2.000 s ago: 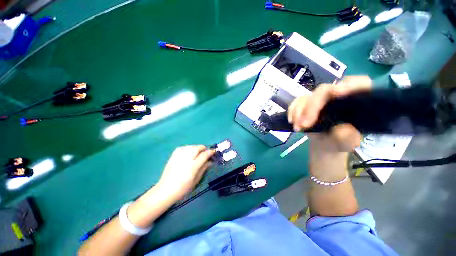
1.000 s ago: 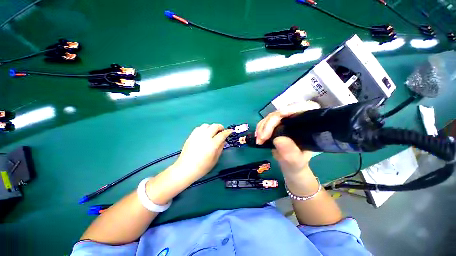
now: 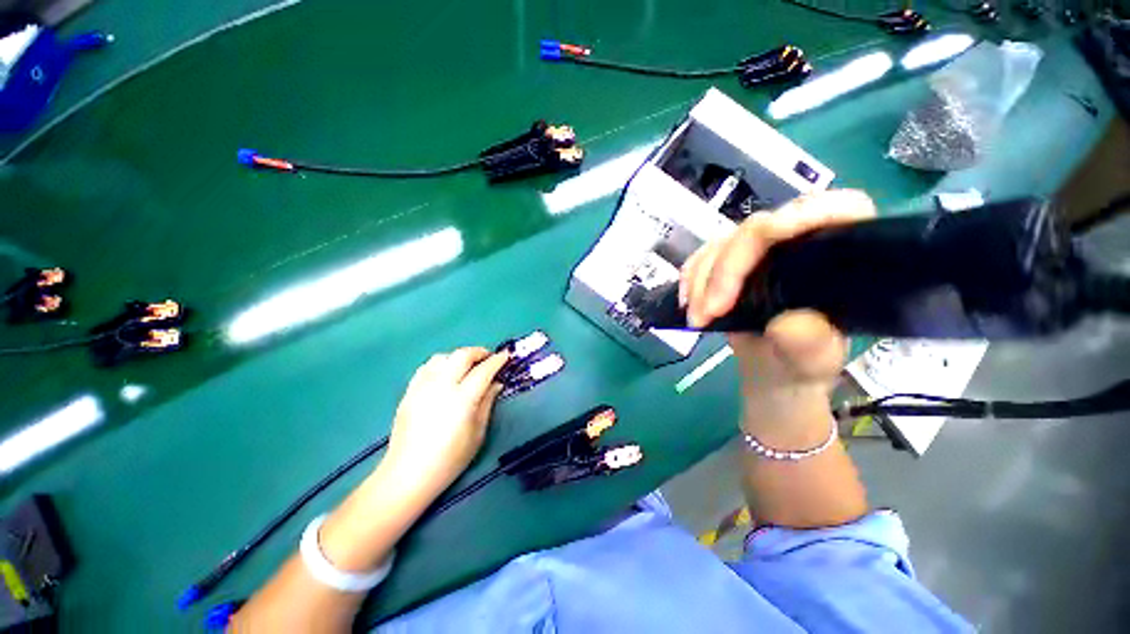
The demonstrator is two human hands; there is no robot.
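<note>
My left hand grips the black connector housings of a cable assembly on the bench; their metal contacts point right, and the cable runs down left to a blue plug. My right hand is closed around the black electric screwdriver. Its nose is over the front compartment of the white screw feeder; the bit tip is not clear. A second cable assembly lies nearer me, its cable passing under my left wrist.
More cable assemblies lie on the glossy green surface beyond. A bag of metal bits is behind the feeder. A blue bin is far left, a dark box near left, and a black cord hangs at right.
The screwdriver has moved from the held connector housings to the feeder, right and away from my left hand. My left hand still holds the housings. The cable assemblies beyond have shifted left relative to the feeder.
</note>
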